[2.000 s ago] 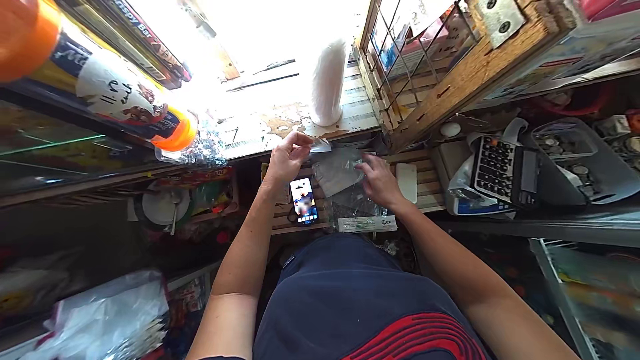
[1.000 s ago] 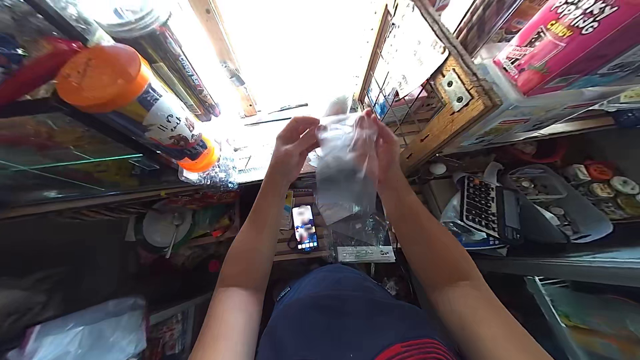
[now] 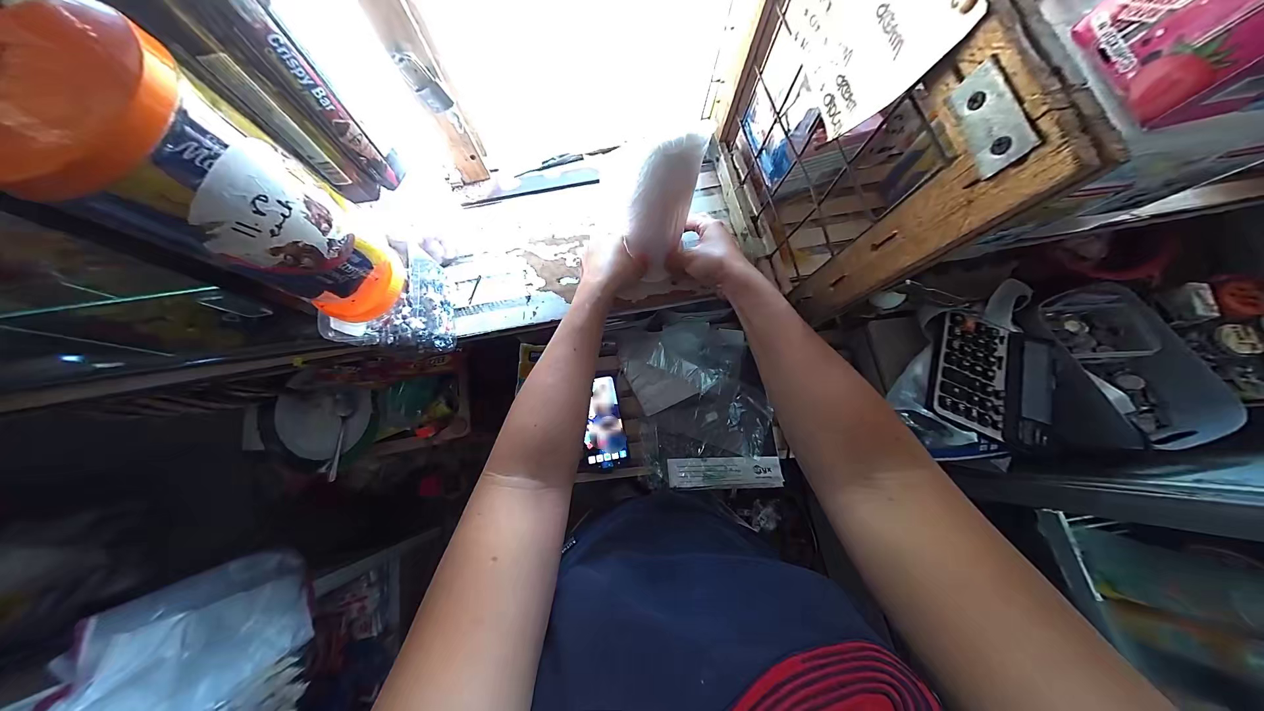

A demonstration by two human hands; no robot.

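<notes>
A tall white plastic-wrapped bundle [image 3: 664,193] stands on the worn wooden counter in strong light. Around its lower end are both hands: my left hand [image 3: 609,263] at its left side, my right hand [image 3: 713,255] at its right, the fingers of each closed on it. Partly hidden between my forearms, clear plastic bags [image 3: 706,395] lie on a slatted surface. A lit smartphone [image 3: 605,425] lies beside my left forearm.
A wire-mesh wooden frame [image 3: 889,232] borders the counter on the right. A large calculator [image 3: 973,375] and a grey tray of coins [image 3: 1175,380] sit farther right. An orange-capped bottle [image 3: 267,202] juts in at upper left.
One second ago both hands held up a clear plastic bag; now they are at the base of the white bundle. The bags lie lower, between my forearms.
</notes>
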